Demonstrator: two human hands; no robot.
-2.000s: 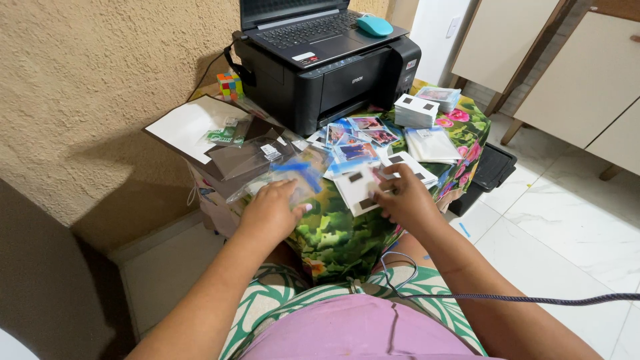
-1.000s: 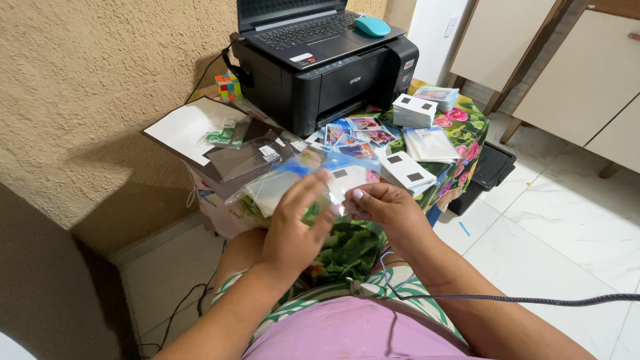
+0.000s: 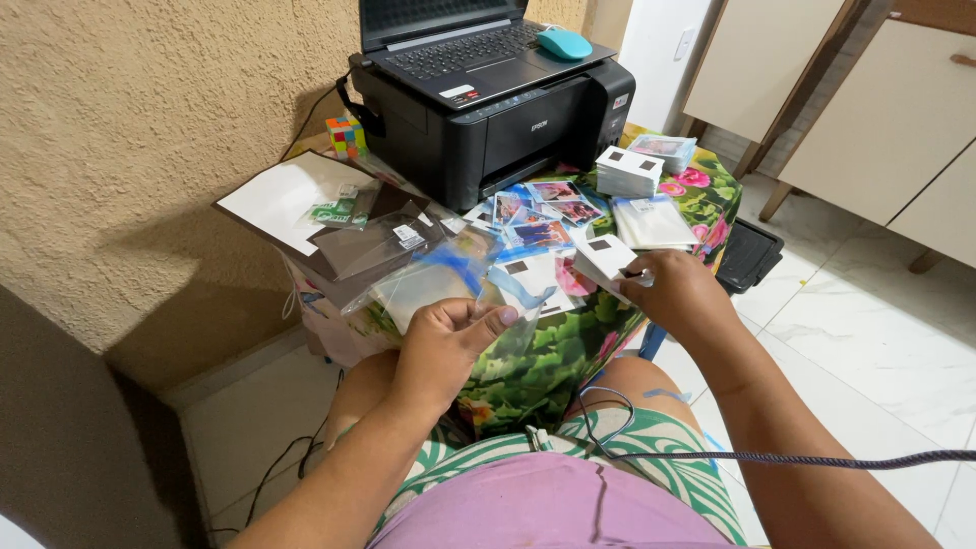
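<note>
My left hand (image 3: 450,343) pinches a clear plastic sleeve (image 3: 507,343) with a blue strip at its top, low over the front of the table. To its right, my right hand (image 3: 671,293) grips white cards (image 3: 606,255) with black squares by their near edge. Another white card with black squares (image 3: 534,282) lies behind the sleeve. Printed photos (image 3: 537,229) are spread between the cards and the printer. A larger bag of clear sleeves (image 3: 419,293) rests left of them, partly behind my left hand.
A black printer (image 3: 534,130) carries an open laptop (image 3: 473,61) and a teal mouse (image 3: 564,44). Stacked cards (image 3: 629,171), more photos (image 3: 663,151) and a pack of sleeves (image 3: 654,221) stand at right. Dark sheets (image 3: 358,255) and a puzzle cube (image 3: 346,137) are at left; a cord (image 3: 801,460) crosses my lap.
My hands have moved apart since one second ago, when they were close together over the front of the table. My right hand is now at the white cards on the right.
</note>
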